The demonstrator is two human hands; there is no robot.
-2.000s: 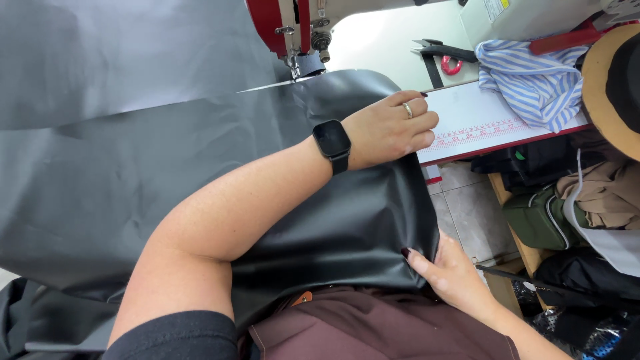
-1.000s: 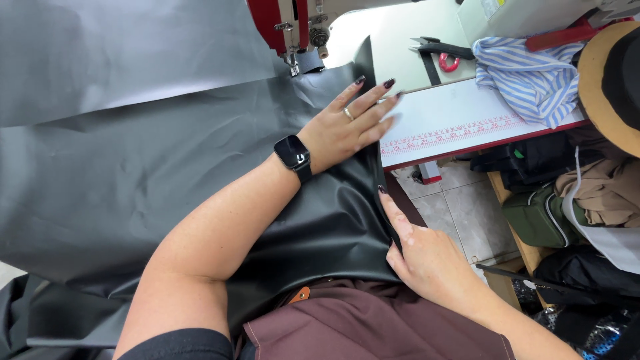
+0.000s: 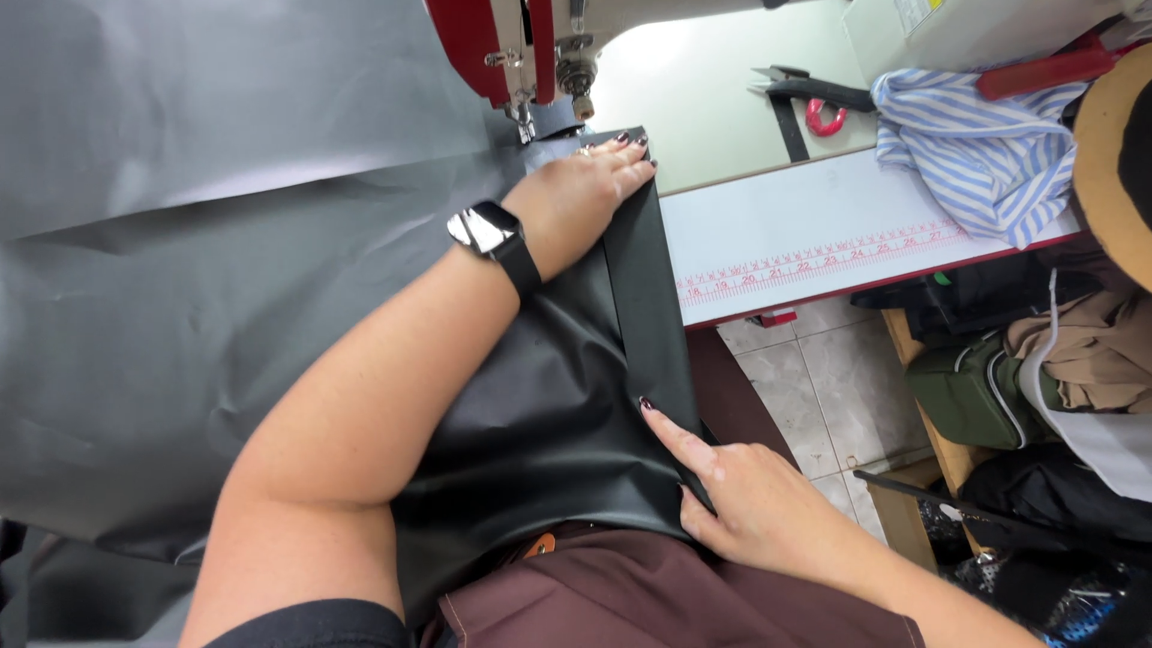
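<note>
Black coated fabric (image 3: 297, 315) covers the left and middle of the sewing table, with its right edge folded over into a flat strip (image 3: 650, 297). My left hand (image 3: 576, 202), wearing a smartwatch and a ring, lies flat on the top of that fold, fingers extended beside the presser foot (image 3: 525, 124) of a red and white sewing machine (image 3: 477, 45). Lower down, my right hand (image 3: 738, 486) touches the fold with its index finger, its thumb at the fabric's edge; whether it pinches the edge cannot be told.
A printed red ruler scale (image 3: 819, 261) runs along the table's front edge. Thread snips (image 3: 801, 87), a striped cloth (image 3: 976, 144) and a straw-coloured hat (image 3: 1102, 171) are at the right. Below stand a wooden shelf (image 3: 936, 432) with a green bag (image 3: 958, 396), above a tiled floor (image 3: 855, 387).
The fabric's right edge, hanging loosely past the table edge two seconds ago, is now folded into a flat strip. My left hand has moved up toward the presser foot.
</note>
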